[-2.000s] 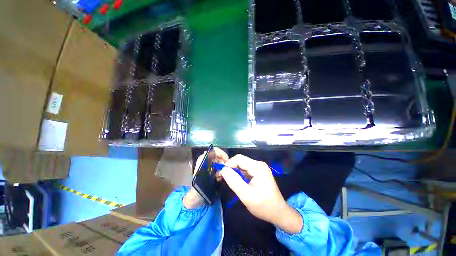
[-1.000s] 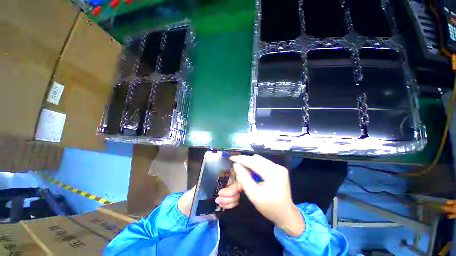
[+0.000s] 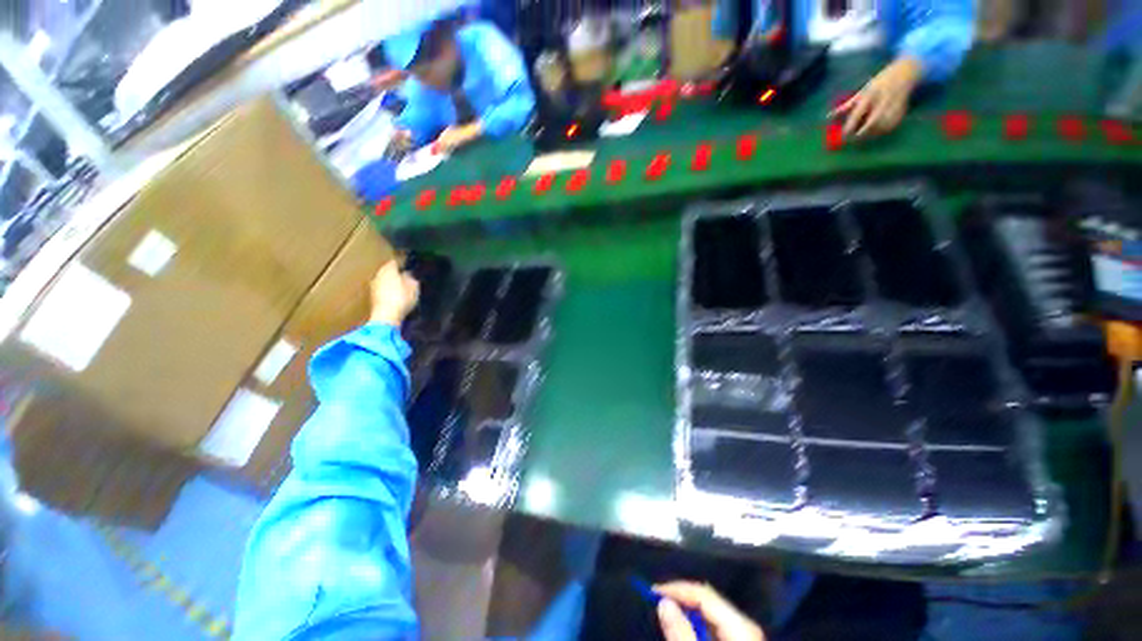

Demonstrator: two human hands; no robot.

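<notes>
My left hand point(image 3: 393, 294) is stretched out over the back left corner of the left tray point(image 3: 511, 438), beside a carton. Its fingers are blurred against dark screens, so I cannot tell whether it holds one. My right hand point(image 3: 709, 611) is low at the bottom edge, partly cut off, with a small blue tool point(image 3: 644, 587) in its fingers. The left tray is clear plastic with black screens in its pockets, partly hidden by my left arm. The right tray point(image 3: 869, 531) also holds black display screens in its pockets.
Brown cartons point(image 3: 207, 269) with white labels stand at the left. Small red parts point(image 3: 659, 164) line the far side of the green bench point(image 3: 601, 376). A person in blue point(image 3: 495, 82) sits opposite, and another person's hand point(image 3: 880, 100) touches the red parts. A dark keypad device point(image 3: 1115, 269) is at the right.
The view has tilted up. My left hand has moved from the lap to the left tray's far corner. The screen held over the lap is no longer seen there. My right hand is lower in view.
</notes>
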